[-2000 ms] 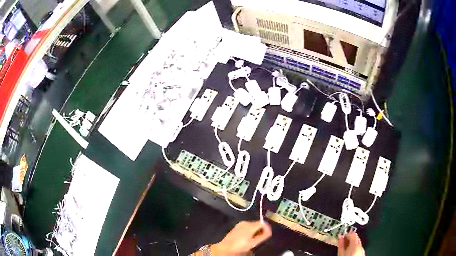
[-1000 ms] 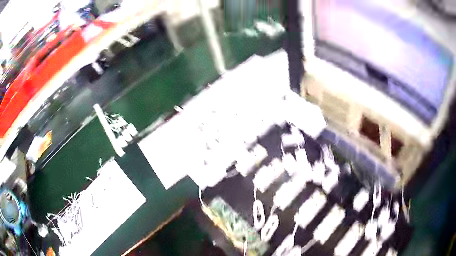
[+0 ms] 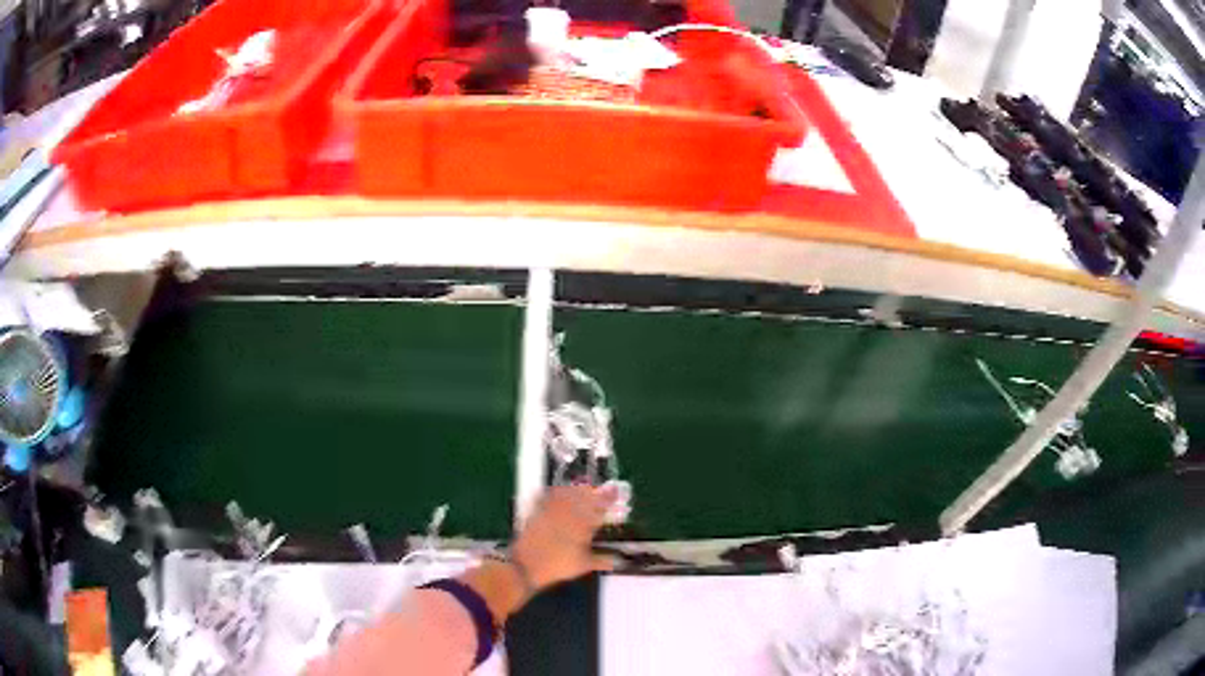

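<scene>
A small cluster of white power adapters with thin cords (image 3: 578,429) lies on the dark green conveyor belt (image 3: 780,423), just right of the white divider bar (image 3: 534,383). My left hand (image 3: 566,535), with a dark band at the wrist, reaches in from the lower left. Its fingers are at the near end of the cluster, at one white block (image 3: 616,501). The blur hides whether they grip it. My right hand is not in view.
White papers (image 3: 687,627) with tangled adapter piles (image 3: 885,641) lie along the near edge. Red bins (image 3: 555,159) stand on the shelf behind the belt. A slanting white post (image 3: 1044,429) and more adapters (image 3: 1077,460) are right. A blue fan (image 3: 27,383) is left.
The view has swung left from the test bench to the conveyor; sockets and tester are out of view. My left hand has come to the cluster beside the divider bar.
</scene>
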